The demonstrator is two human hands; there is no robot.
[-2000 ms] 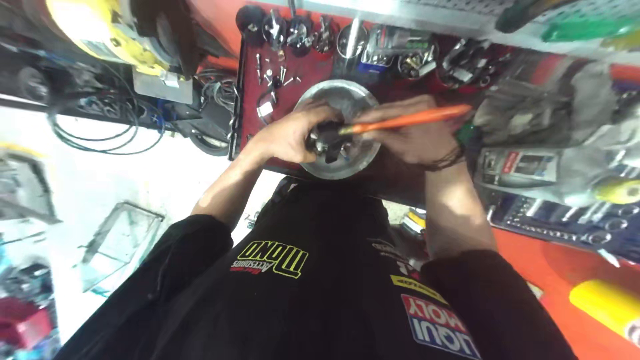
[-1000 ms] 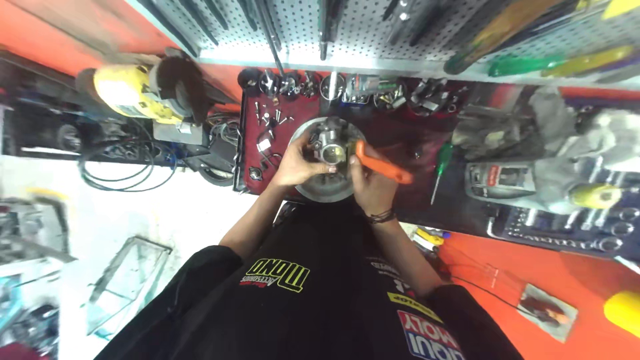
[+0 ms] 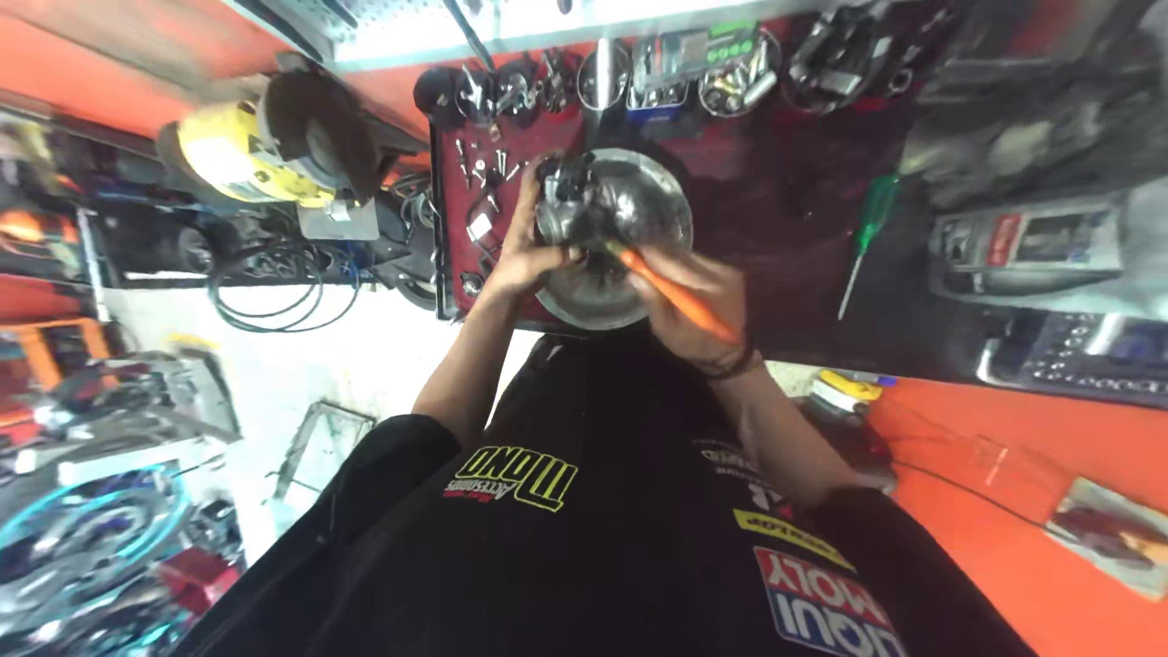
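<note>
My left hand (image 3: 525, 246) grips a metal carburetor-like part (image 3: 568, 205) over the left side of a round metal bowl (image 3: 671, 196). My right hand (image 3: 698, 301) holds an orange-handled brush (image 3: 680, 297), slanted with its tip toward the part. The hand is blurred, and the bristles are hard to make out against the dark part. The bowl stands on the dark red bench top. Small screws and fittings (image 3: 502, 164) lie on the red mat left of the bowl.
Round containers of small parts (image 3: 730, 87) line the bench's back edge. A green screwdriver (image 3: 876, 214) lies to the right, before a plastic-wrapped package (image 3: 1031, 246) and a socket set (image 3: 1095, 356). A yellow bench grinder (image 3: 228, 151) stands at left, near coiled black cable (image 3: 265, 310).
The part has been turned in my left hand since a second ago, when its round bore faced up. The brush now points toward the part again. The view has shifted.
</note>
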